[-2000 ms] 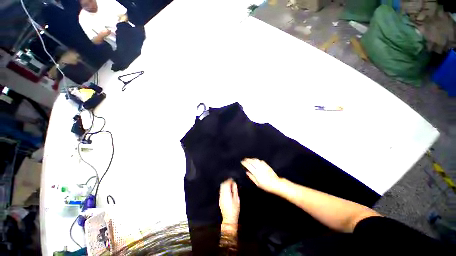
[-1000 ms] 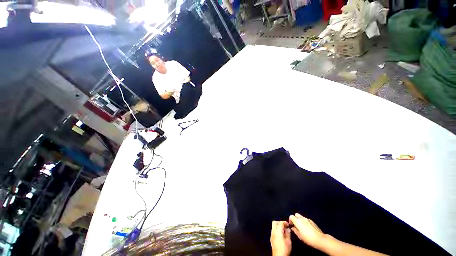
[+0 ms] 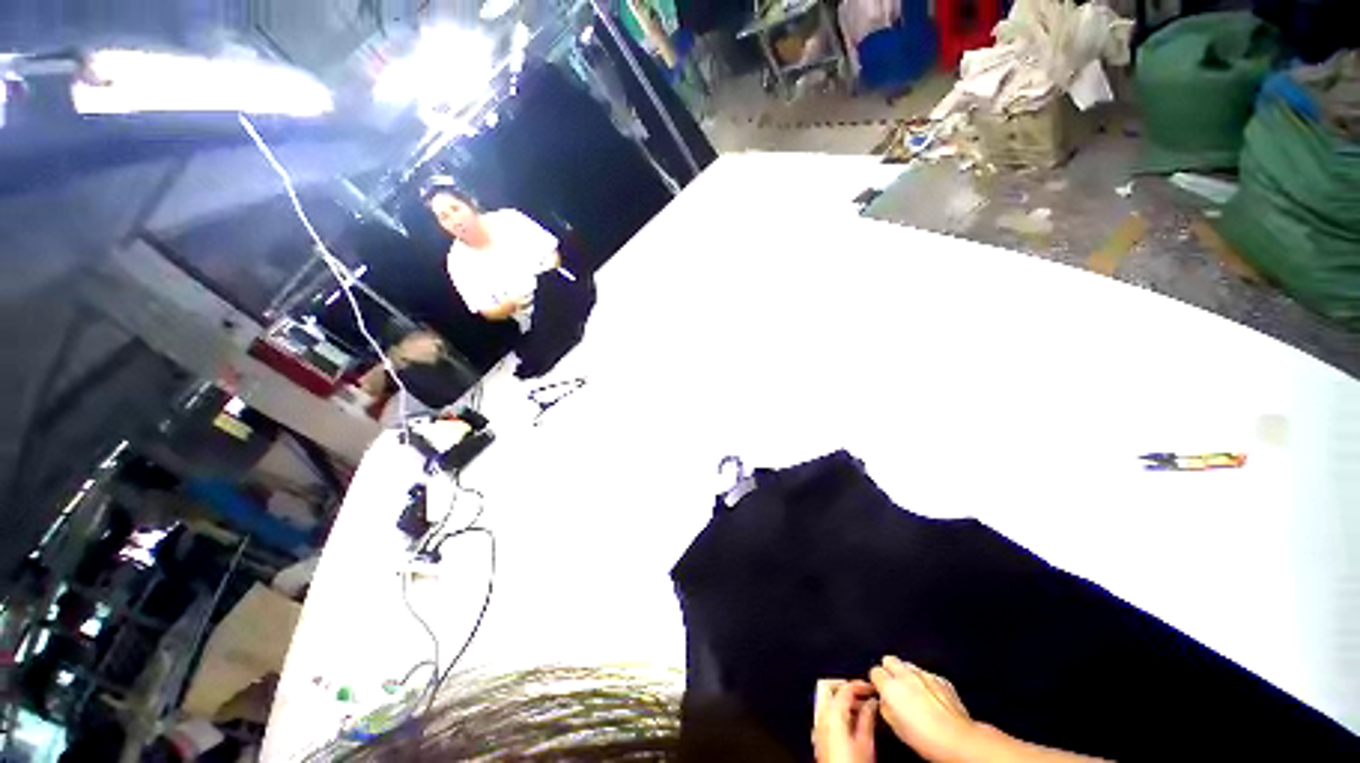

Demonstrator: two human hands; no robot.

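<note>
The black sleeveless garment (image 3: pixel 865 574) lies spread on the white table (image 3: pixel 776 298), its collar end pointing away from me. A hanger hook (image 3: pixel 732 477) sticks out at its collar. My left hand (image 3: pixel 844 722) and my right hand (image 3: pixel 922 707) are close together over the garment's front, near the bottom of the picture. The fingertips of both hands are pinched together on the front of the garment. What lies between the fingertips is too small and dark to tell.
Snips (image 3: pixel 1193 461) with an orange-yellow handle lie at the right. A loose black hanger (image 3: pixel 558 395) lies farther up the table. Black cords and adapters (image 3: pixel 448 444) run along the left edge. A person (image 3: pixel 504 268) with dark cloth is at the far end. Green sacks (image 3: pixel 1211 93) stand beyond.
The view has tilted up and swung left since the first frame. My hands, apart and flat on the garment then, have come together at its front. Since one second ago they have barely moved.
</note>
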